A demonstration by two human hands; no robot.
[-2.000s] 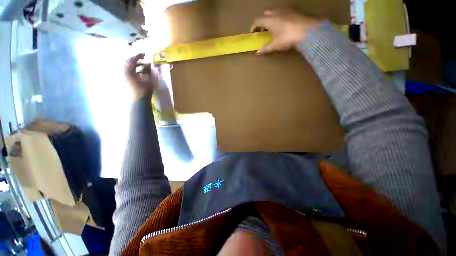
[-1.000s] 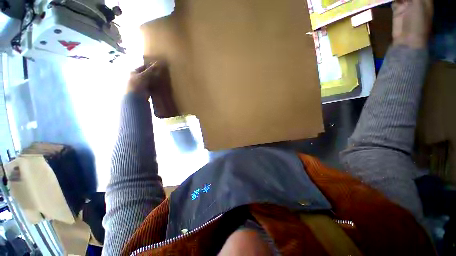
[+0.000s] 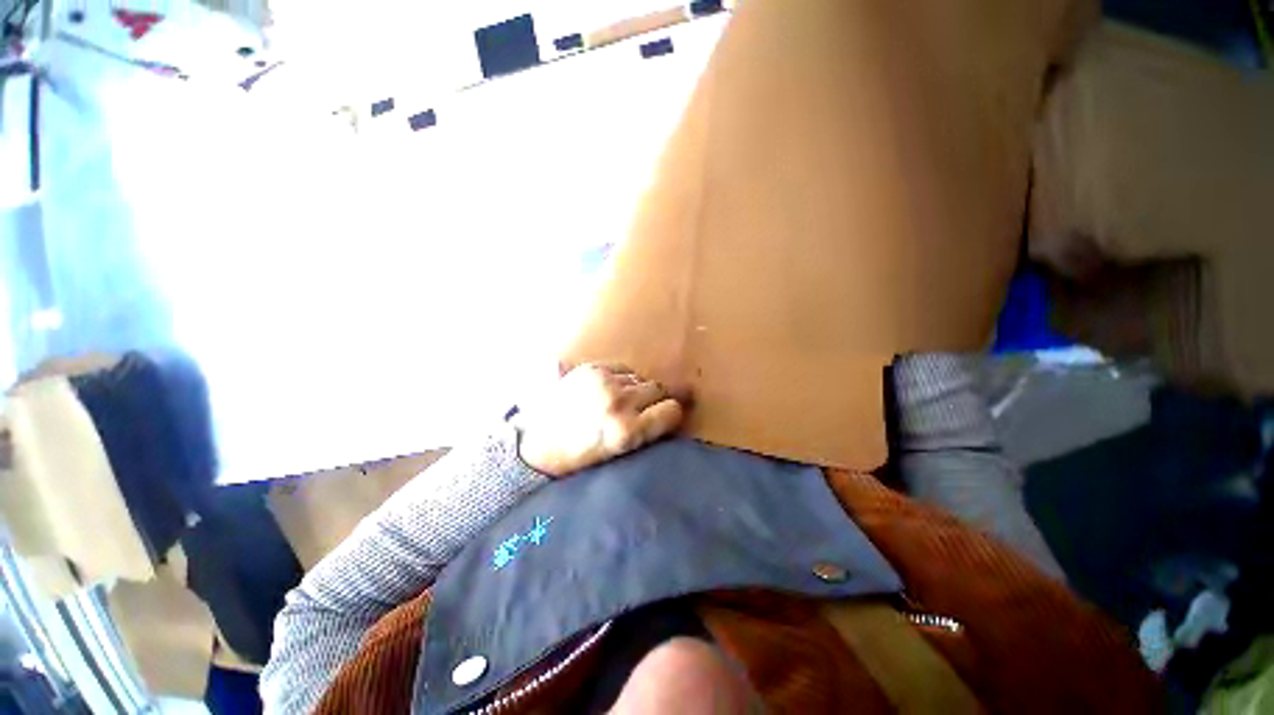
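Note:
A large tan cut panel (image 3: pixel 838 238) stretches from the top right down to my chest, bent and lifted off the work surface. My left hand (image 3: pixel 601 419) grips its lower left edge with curled fingers, close to my apron. My right hand is hidden behind the panel; only the grey sleeve shows at the panel's lower right. The white template board (image 3: pixel 461 182) lies to the left of the panel, glaring, with small black rectangles near the top.
Part of the white sewing machine (image 3: pixel 140 21) shows at the top left. A panel stack (image 3: pixel 84 461) stands low left, with loose tan pieces (image 3: pixel 161 615) beneath it. Brown folded panels (image 3: pixel 1146 182) lie at the right, beside blue material (image 3: pixel 1027 310).
The panel has moved right and turned, uncovering the white board. My left hand has come down to my chest with its edge. My right hand has gone from the upper right to behind the panel.

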